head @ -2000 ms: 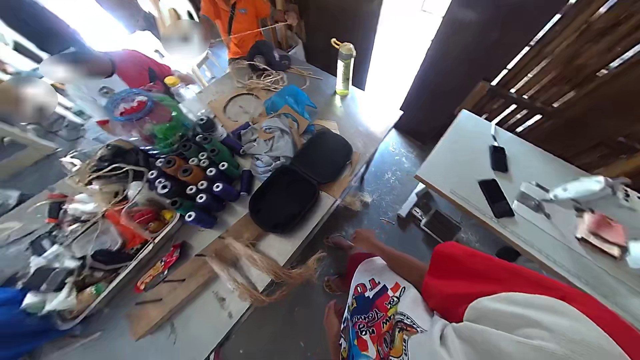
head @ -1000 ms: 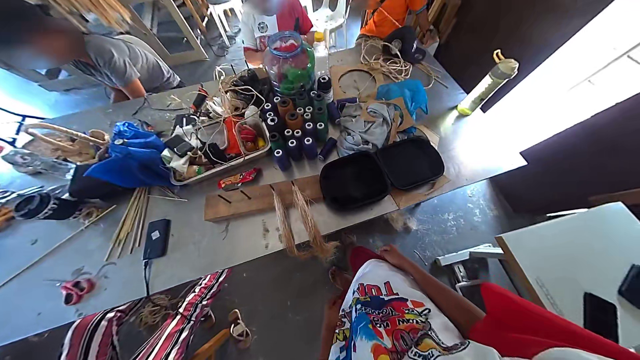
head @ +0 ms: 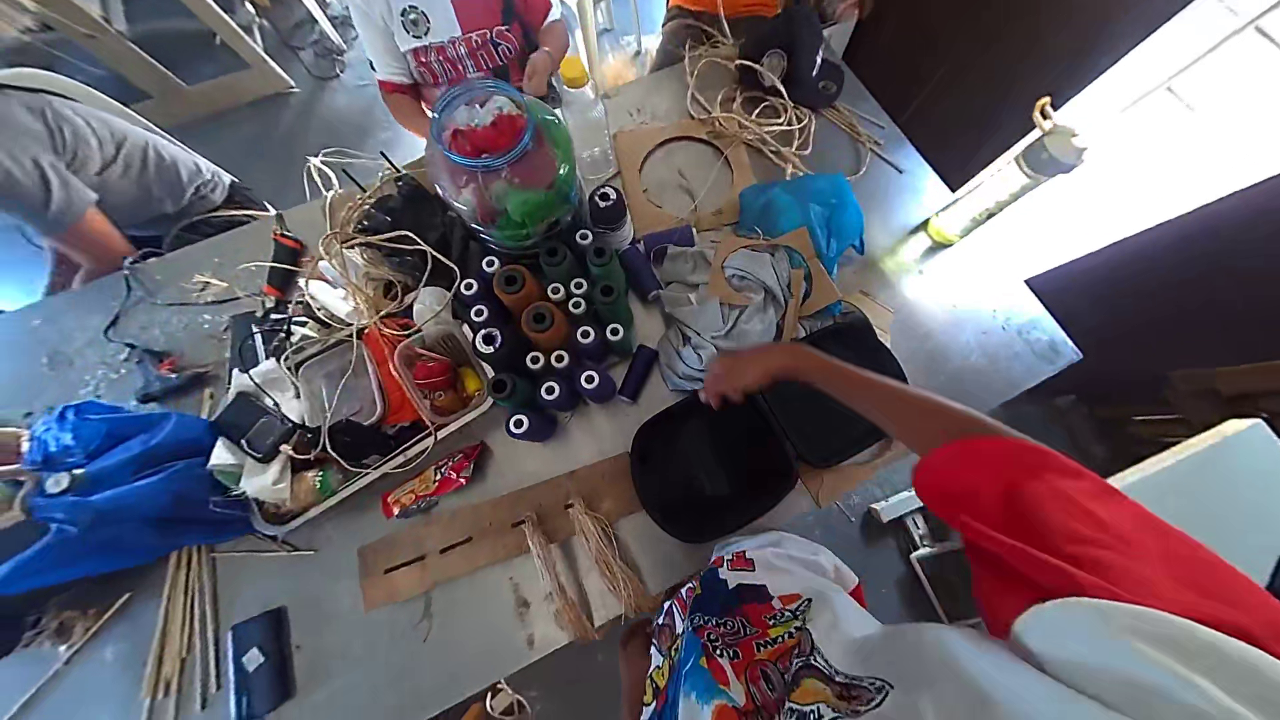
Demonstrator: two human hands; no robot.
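Note:
My right hand [head: 745, 374] reaches over the table at the upper edge of an open black zippered case [head: 712, 465]. Its fingers point down between the case and a grey cloth [head: 735, 300]; whether it grips anything is hidden. My left hand cannot be made out; only part of that arm shows low beside my shirt. Left of the case lies a brown slotted strip [head: 450, 545] with two bundles of pale fibre [head: 605, 560] hanging from its slots. Thread spools [head: 545, 325] in brown, green and dark blue stand above it.
A tray [head: 370, 470] of mixed supplies, a blue cloth [head: 120, 490] and thin sticks [head: 180, 620] lie to the left. A large clear jar [head: 505, 165] stands behind the spools. A bottle [head: 1000, 185] is at the right edge. Other people are across the table.
My right arm, low near my lap one second ago, now stretches over the black case toward the grey cloth. The view has swung left since the earliest frame.

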